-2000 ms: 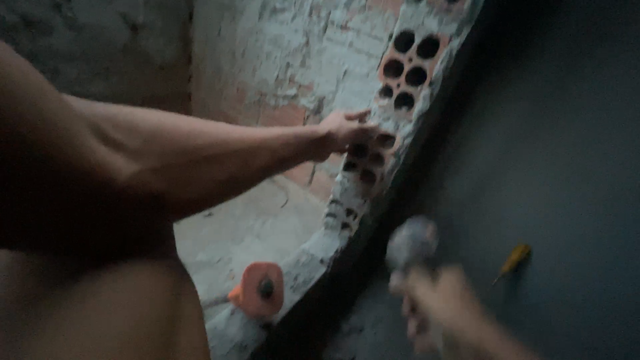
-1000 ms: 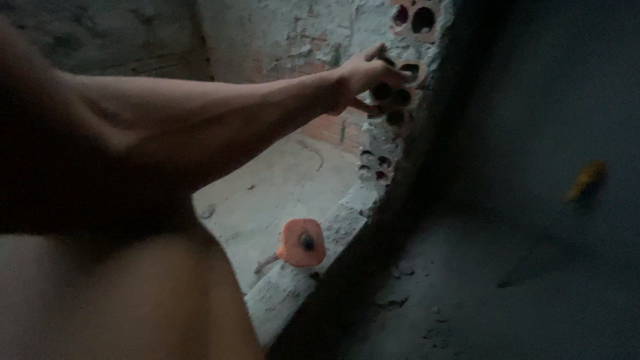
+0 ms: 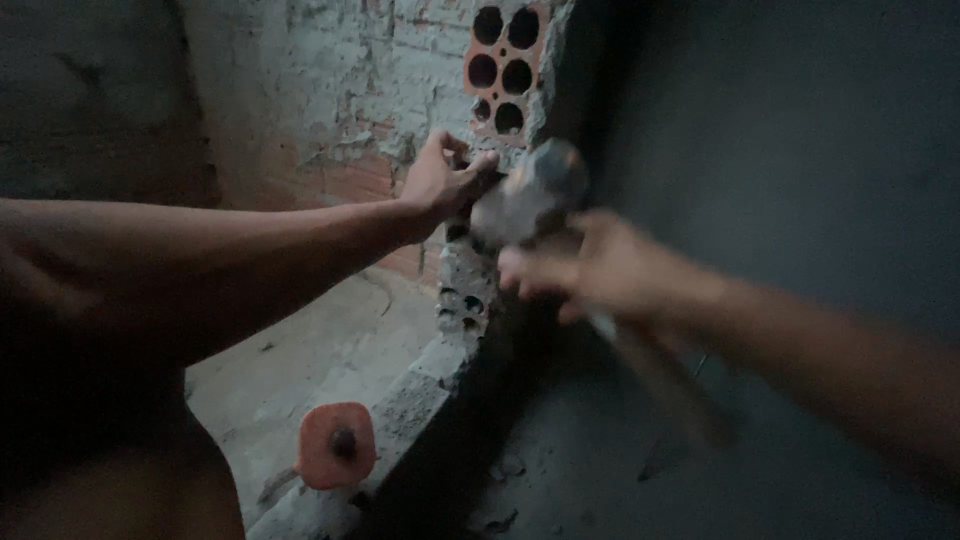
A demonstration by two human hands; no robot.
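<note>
My left hand (image 3: 442,176) rests at the broken edge of a hollow clay brick wall (image 3: 341,82), its finger and thumb apart; what its far fingers touch is hidden. Just right of it, my right hand (image 3: 622,270) grips a hammer (image 3: 532,191) with a blurred metal head and a long handle slanting down to the right. The hammer head overlaps the wall edge in view; contact cannot be told. Above, a red hollow brick (image 3: 504,73) shows its round holes. Below lies a tool with an orange rounded-square guard (image 3: 337,446) and a dark round centre.
The low broken wall stump (image 3: 412,397) curves down to the lower left. Pale concrete floor (image 3: 315,367) lies left of it. Rubble bits (image 3: 506,469) are on the dark ground at right. A thin metal shaft (image 3: 701,365) shows under my right forearm.
My right hand and the hammer, out of view one second ago, are now at the wall edge. My left hand sits lower on the broken edge. The yellow-handled tool's handle no longer shows.
</note>
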